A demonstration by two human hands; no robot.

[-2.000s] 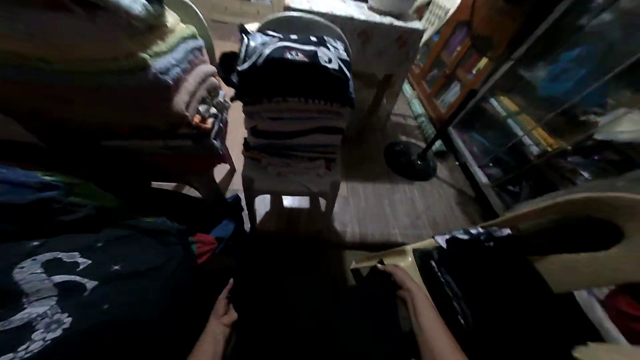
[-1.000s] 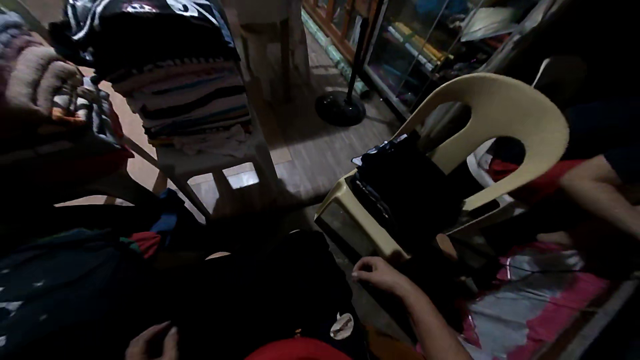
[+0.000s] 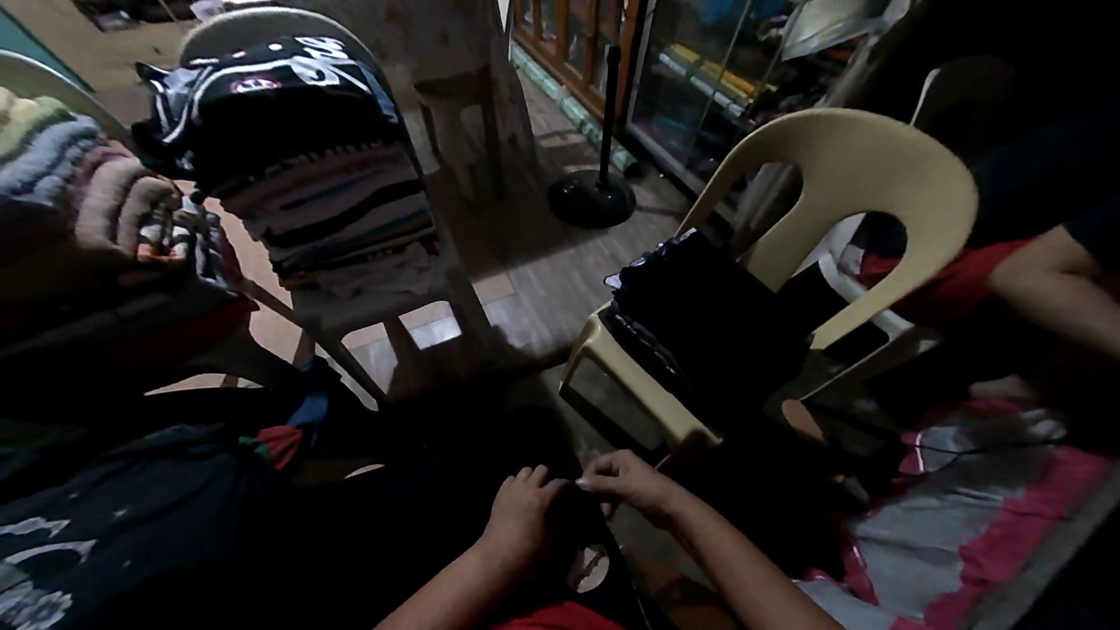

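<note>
Near the bottom middle, my left hand [image 3: 523, 512] rests on a dark cloth [image 3: 420, 516] spread over my lap, its fingers at the cloth's edge. My right hand [image 3: 632, 484] is just beside it, thumb and fingertips pinched together at that same dark edge. The cloth is so dark that its folds and outline are hidden. A pale round patch [image 3: 589, 568] shows below my hands. To the right, a stack of folded dark clothes [image 3: 709, 315] lies on the seat of a beige plastic chair [image 3: 910, 166].
A tall stack of folded clothes [image 3: 341, 201] fills a chair ahead left, with folded towels [image 3: 105, 192] beside it. A black round stand base [image 3: 591, 199] is on the floor near a glass cabinet [image 3: 691, 114]. Another person's arm [image 3: 1059, 280] is at right, above grey-and-pink fabric [image 3: 954, 525].
My hands were apart over my lap; now they are together at the edge of the dark cloth. The view has swung right since the earliest frame.
</note>
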